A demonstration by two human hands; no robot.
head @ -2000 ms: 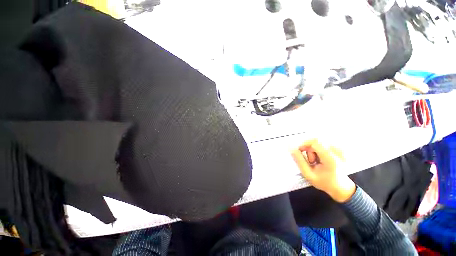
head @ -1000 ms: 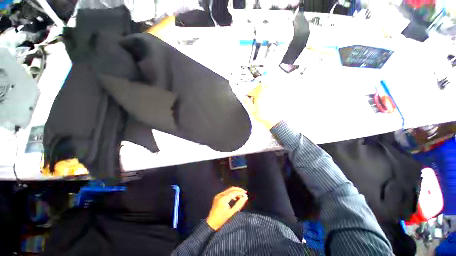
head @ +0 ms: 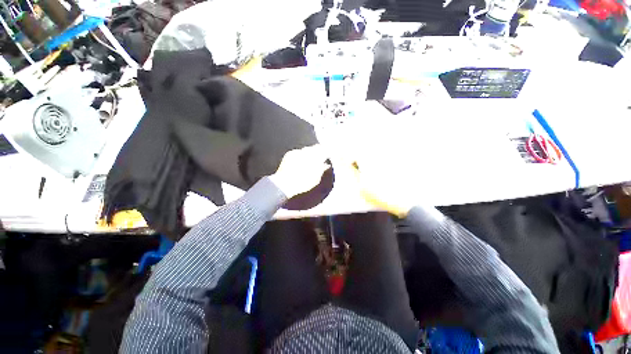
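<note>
A black cut panel (head: 266,124) lies on the white table, its rounded end towards me. My left hand (head: 302,171) rests on that rounded end near the table's front edge; the fingers are overexposed, and whether they grip the cloth cannot be told. My right hand (head: 373,191) is over the table to the right of the panel, apart from it, washed out, its fingers pointing up-left. The needle area (head: 333,109) of the white sewing machine is beyond both hands. A stack of black cut pieces (head: 149,162) drapes at the left.
A dark control panel (head: 484,82) stands right of the machine head. A black strip (head: 380,68) hangs over the machine. Red-handled scissors (head: 542,148) lie at the right. A clear plastic bag (head: 181,34) is behind the stack. A grey vented machine part (head: 55,128) is at far left.
My left hand has risen from my lap onto the panel's rounded end. My right hand has moved back from near the needle towards the table's front edge. The view has shifted.
</note>
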